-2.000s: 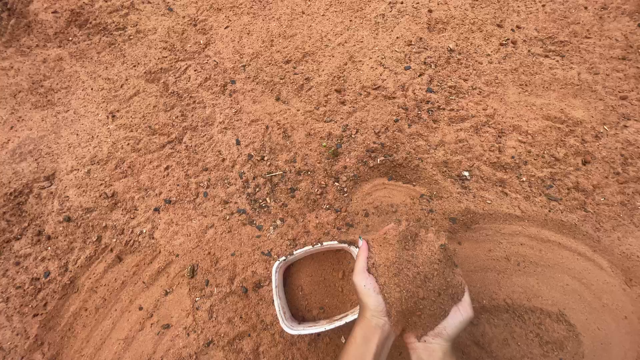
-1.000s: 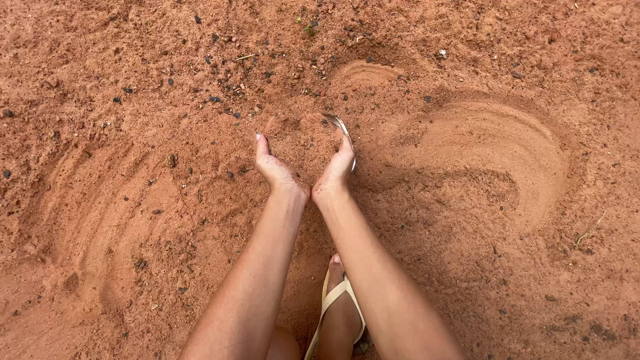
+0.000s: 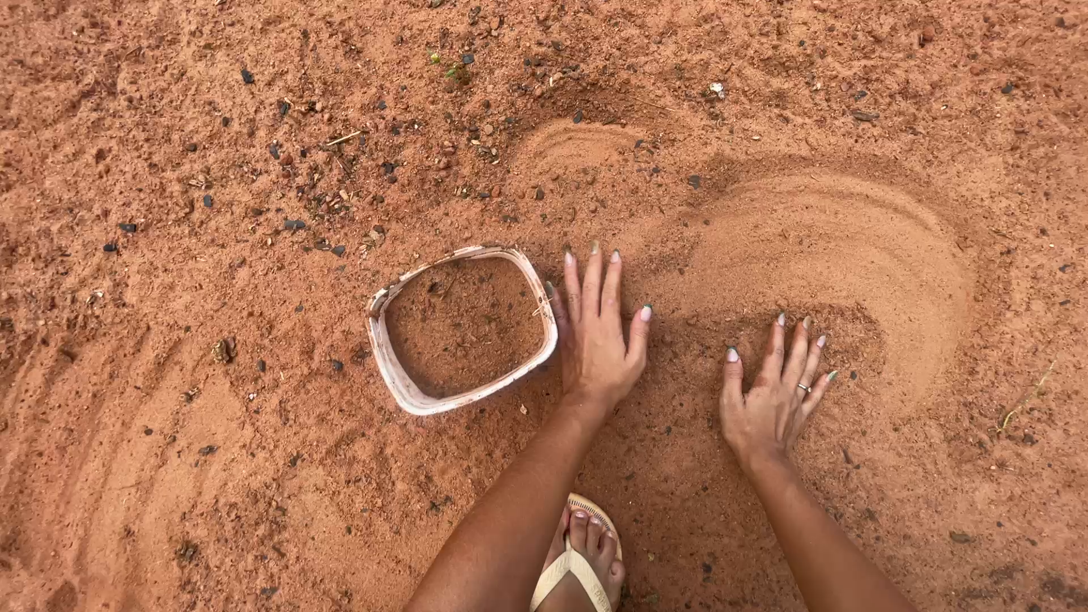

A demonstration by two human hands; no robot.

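A white plastic container [image 3: 398, 374] with rounded corners and a dirty rim stands on reddish sandy soil, left of both hands, with soil [image 3: 466, 327] inside it. Just right of its rim, my left hand [image 3: 597, 340] lies palm down on the ground, fingers apart, holding nothing. Farther right, my right hand [image 3: 769, 404], with a ring on one finger, rests palm down near the swept sand, its fingers spread and nothing in its grasp. How deep the container is cannot be told.
A foot in a cream flip-flop [image 3: 578, 565] stands at the bottom centre. Curved smoothed sand [image 3: 850, 229] lies at the right, and raked-looking marks run at the left. Dark pebbles [image 3: 294, 225] and small debris dot the upper left; a thin dry stem [image 3: 1028, 395] lies at the right.
My hands, cupped together one second ago, are now apart and palm down on the soil. The soil they held two seconds ago is gone from them. The container is visible beside my left hand.
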